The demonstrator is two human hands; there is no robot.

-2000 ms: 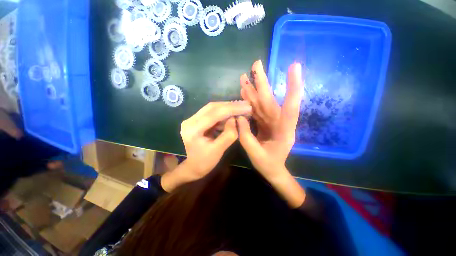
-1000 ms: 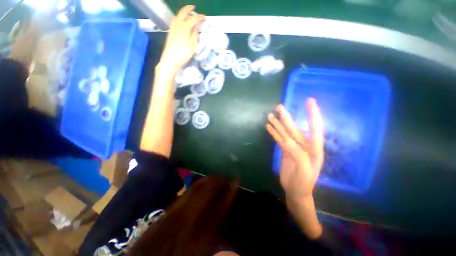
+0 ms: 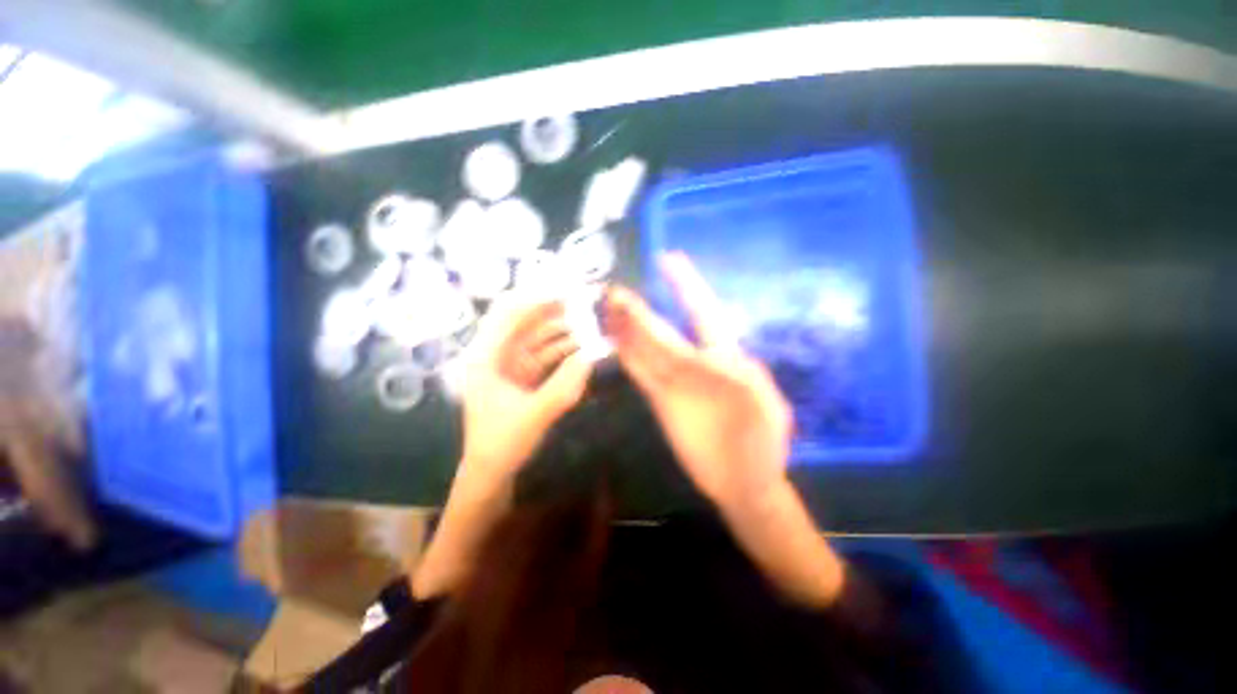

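The frame is blurred. My left hand (image 3: 516,373) is bare and holds a white plastic gear (image 3: 587,323) at its fingertips, in front of the loose gears. My right hand (image 3: 719,393) is beside it, its fingertips at the gear's right side; small dark specks show at those fingertips. I cannot tell whether the right fingers grip anything. Loose white gears (image 3: 421,301) lie in a cluster on the dark green bench, beyond and left of my hands. The shallow blue parts tray (image 3: 912,312) stands to the right, with dark specks inside, partly behind my right hand.
A deeper blue bin (image 3: 251,353) with white pieces stands at the left. A pale rail (image 3: 651,68) runs along the bench's far side. An open cardboard box (image 3: 332,556) is below the bench at lower left. Another person's arm (image 3: 48,475) shows at far left.
My left hand has come back from the far gears to my right hand, now with a gear. My right hand has tilted left towards it. The whole view has shifted.
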